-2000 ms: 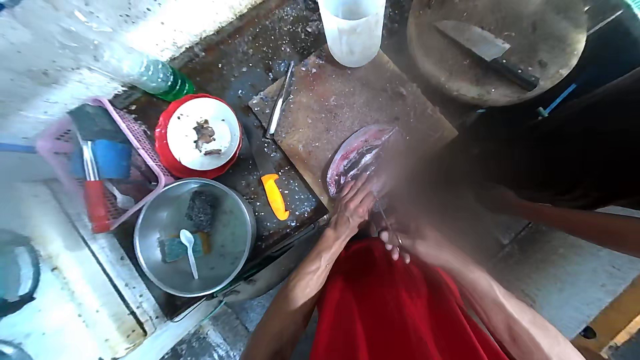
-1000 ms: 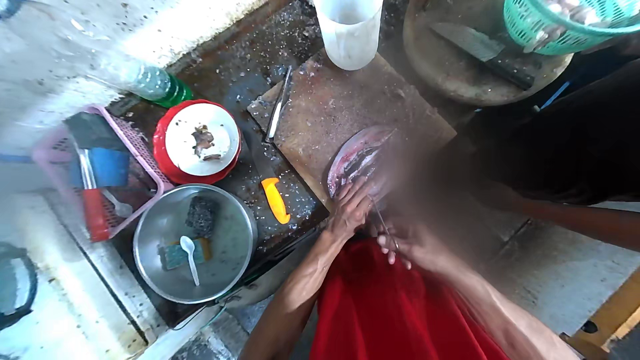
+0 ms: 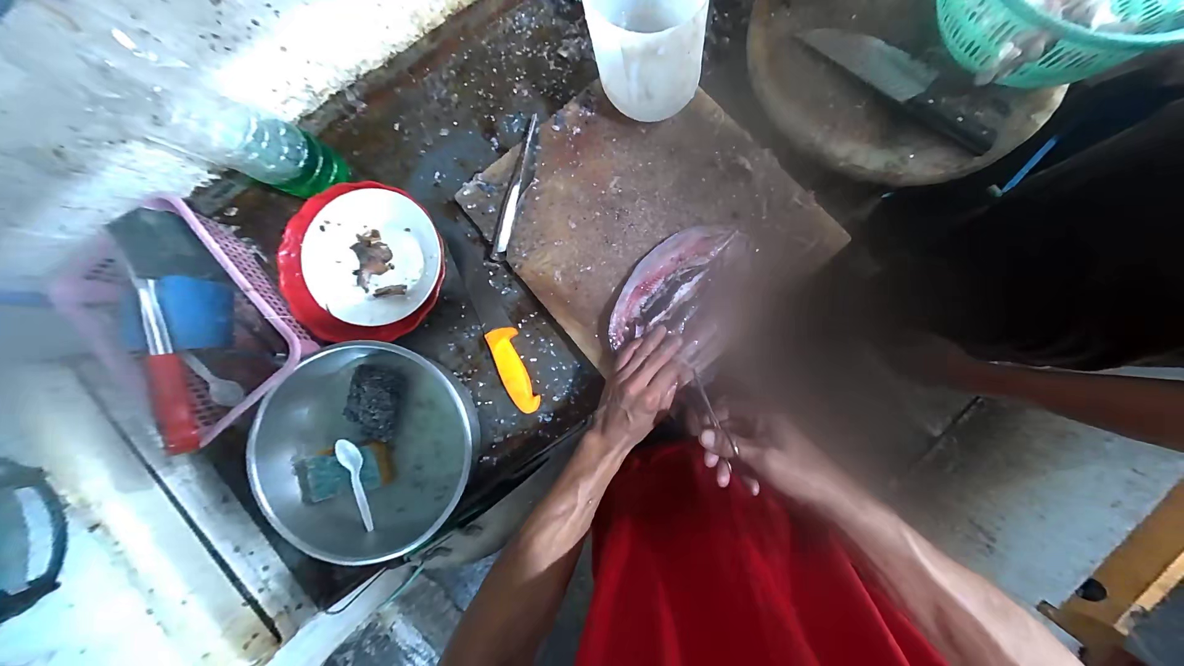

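A fish (image 3: pixel 659 277), slit open with its pink inside showing, lies near the front edge of a worn cutting board (image 3: pixel 638 185). My left hand (image 3: pixel 640 381) rests with spread fingers on the fish's near end. Around the handles of thin metal scissors (image 3: pixel 710 407) my right hand (image 3: pixel 747 448) is closed, just right of the left hand; the tips reach the fish's near end. A blur covers the fish's right side. Left of the board lie a knife with a yellow handle (image 3: pixel 512 370) and a slim metal tool (image 3: pixel 514 190).
A translucent plastic container (image 3: pixel 646 65) stands behind the board. At left are a steel bowl (image 3: pixel 268 481) with sponges, a red dish (image 3: pixel 301 310) and a pink basket (image 3: pixel 236 250). Back right, a knife (image 3: pixel 897 83) lies on a round board (image 3: pixel 814 139) beside a green basket (image 3: pixel 1036 51) and another person.
A green basket has come in over the round board at the upper right; two seconds ago it was out of view. My hands have stayed at the fish.
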